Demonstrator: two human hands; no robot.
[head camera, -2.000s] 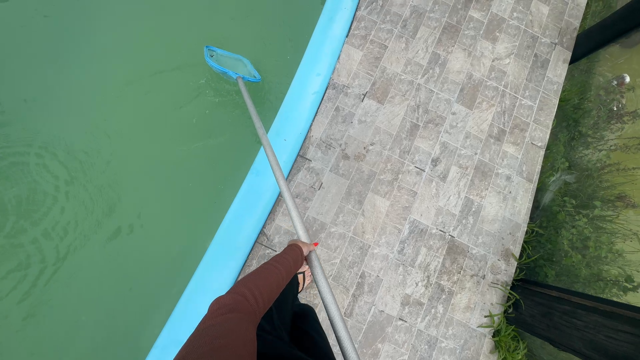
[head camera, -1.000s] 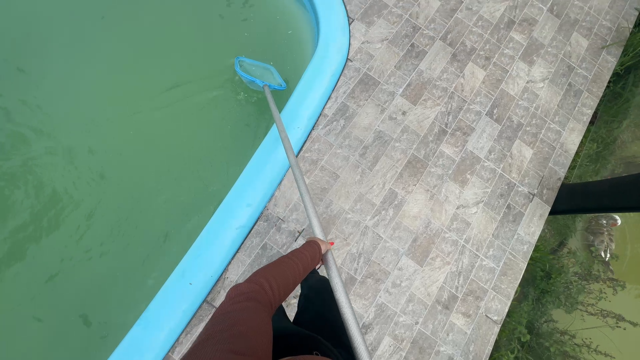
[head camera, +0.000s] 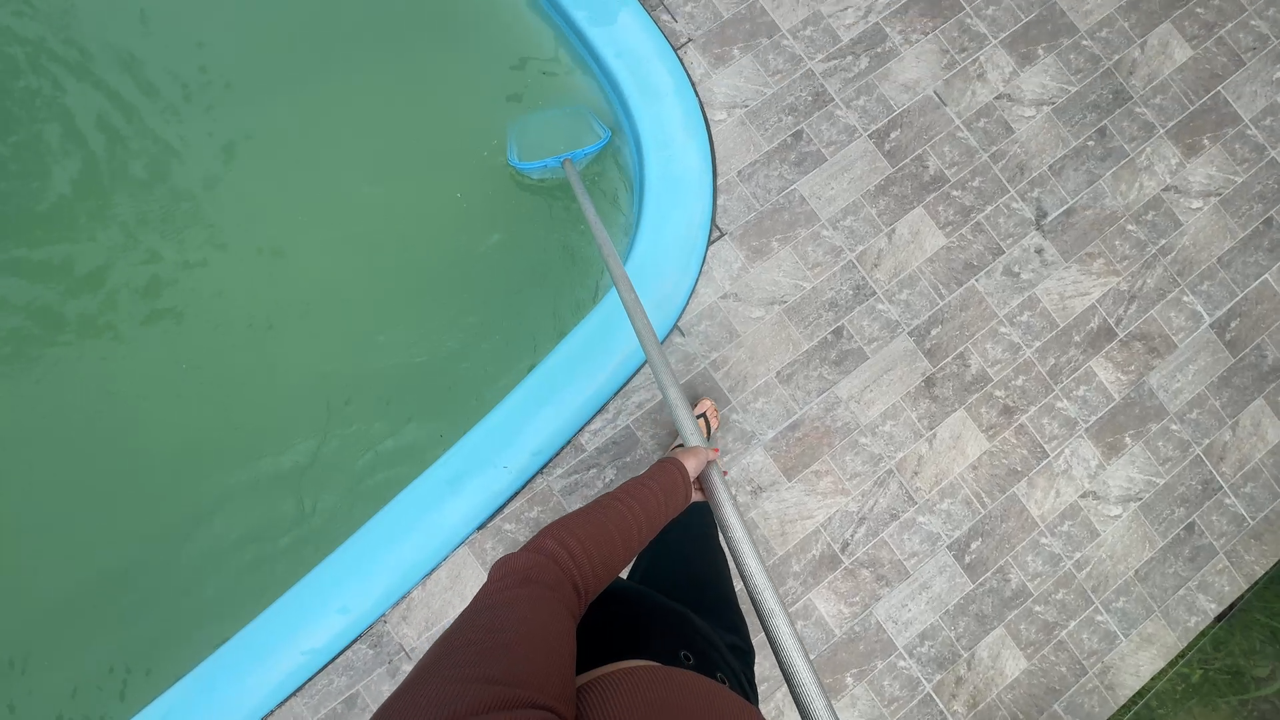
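Note:
My left hand (head camera: 697, 468), below a brown ribbed sleeve, is closed around the grey ribbed pole (head camera: 655, 355) of a pool skimmer. From the bottom edge the pole runs up and left across the pool's blue rim. At its far end the blue-framed skimmer net (head camera: 558, 142) lies partly in the green water (head camera: 330, 300), close to the inside of the curved rim. My right hand does not show; the pole's lower end leaves the frame at the bottom.
The light blue pool rim (head camera: 520, 430) curves around the water's corner. Stone-look paving tiles (head camera: 960, 350) cover the ground to the right, with grass (head camera: 1220, 665) at the lower right corner. My foot in a black-strapped sandal (head camera: 706, 418) stands by the rim.
The view has shifted along the pool, and more of its curved corner shows. The net, out over the water before, is now beside the rim at that corner, its frame turned differently.

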